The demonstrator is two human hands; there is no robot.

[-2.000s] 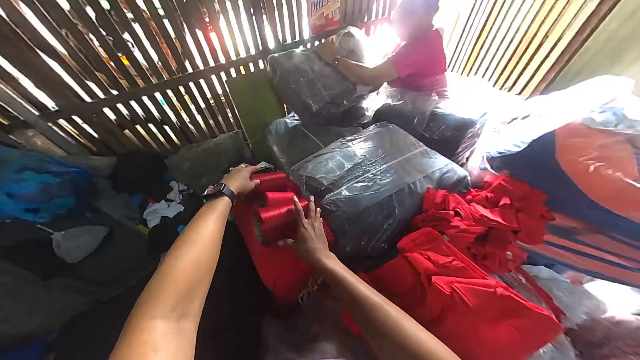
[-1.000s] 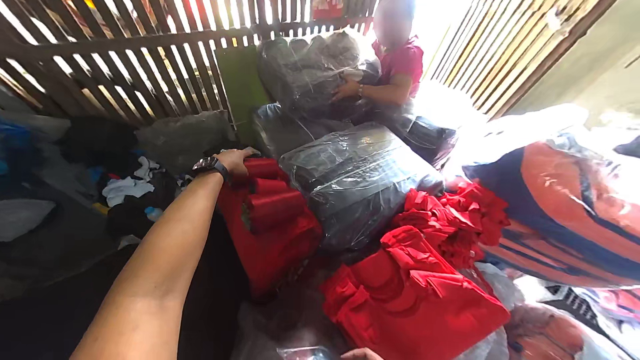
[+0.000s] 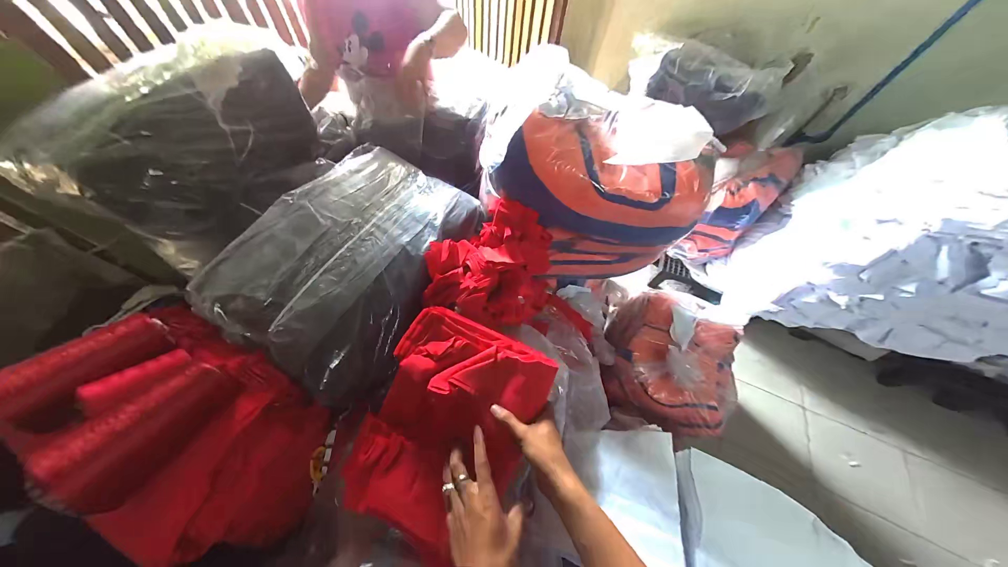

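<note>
A stack of folded red cloth lies in the middle of the view. My left hand, with rings on it, rests palm down on its lower part, fingers apart. At the stack's right edge is my right hand, its thumb over the cloth and its other fingers partly hidden at the edge. Just beyond the stack sits a bunch of crumpled red cloth pieces. Rolls of shiny red material lie on more red cloth at the lower left, away from both hands.
Plastic-wrapped dark bundles stand behind the stack. Wrapped orange and blue bundles are to the right, with a smaller orange one nearer. A person in a pink shirt is at the back. White material lies at the far right above floor tiles.
The view has swung right and closer. My left hand has left the red rolls and is now on the folded red cloth, where my right hand also is.
</note>
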